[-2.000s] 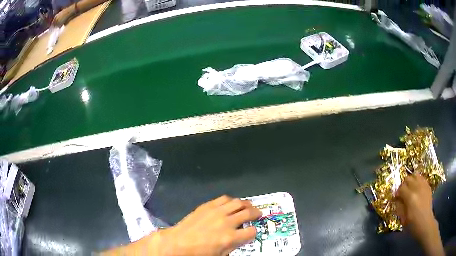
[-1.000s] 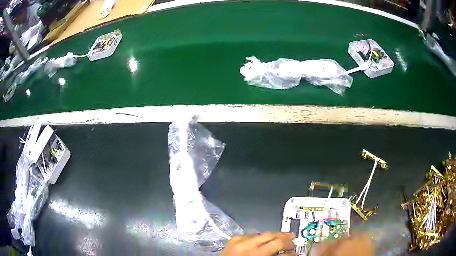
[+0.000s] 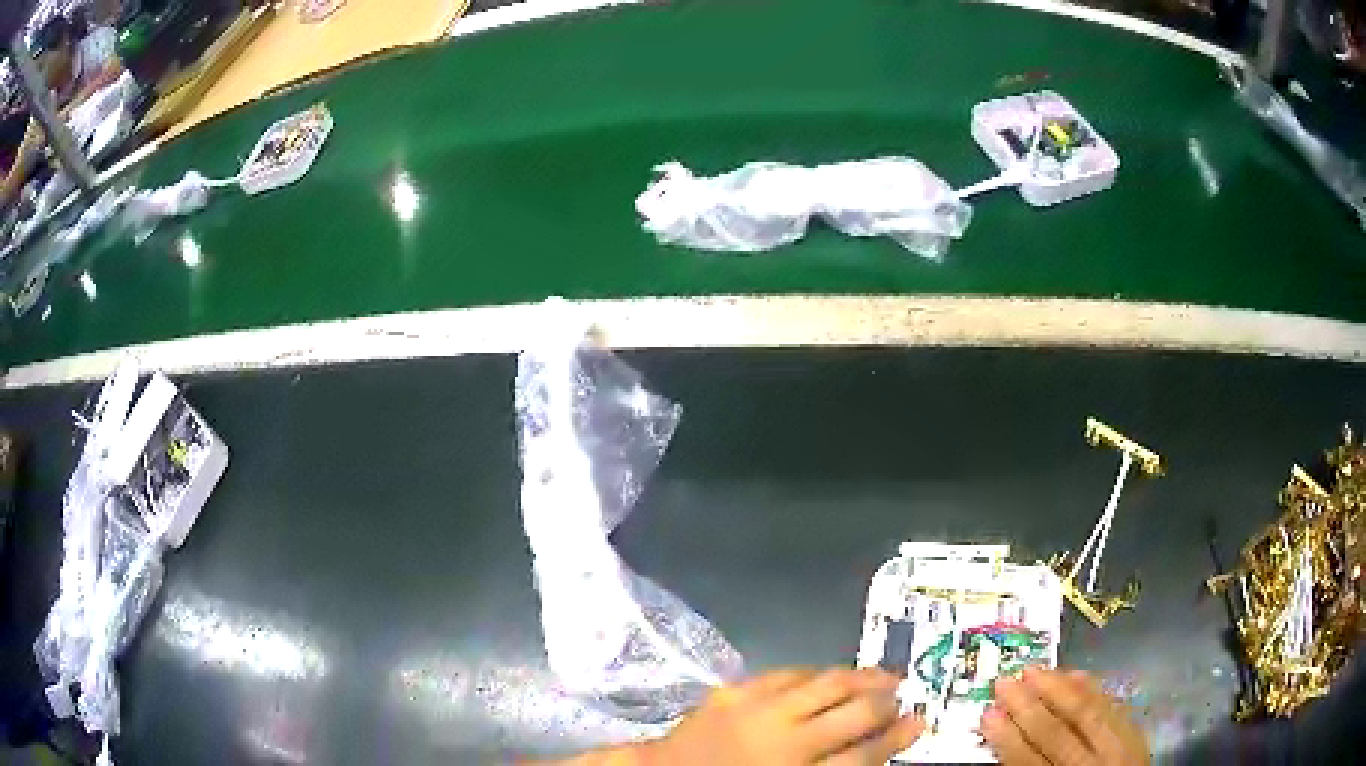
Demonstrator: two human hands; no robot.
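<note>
An open white power strip housing (image 3: 884,614) lies on the dark worktop at the lower middle right, with a green circuit board (image 3: 981,659) and coloured wires inside. A contact strip pair (image 3: 954,554) lies at its top edge. My left hand (image 3: 817,718) has its fingertips at the housing's lower left and seems to hold it. My right hand (image 3: 1064,721) has bent fingers over its lower right; whether they pinch something is hidden. Both hands are cut off by the bottom edge. A wire-linked contact strip pair (image 3: 1109,524) lies right of the housing.
A bagged cord (image 3: 577,554) lies left of the housing. A pile of contact strips (image 3: 1303,599) is at far right. A bagged unit (image 3: 177,479) lies at left. Beyond the pale rail (image 3: 719,322), the green belt (image 3: 524,180) carries bagged cords with open housings (image 3: 1044,147).
My right hand has come from the contact strip pile to the housing. Wire-linked strips now lie beside and above the housing. The units on the belt have moved left.
</note>
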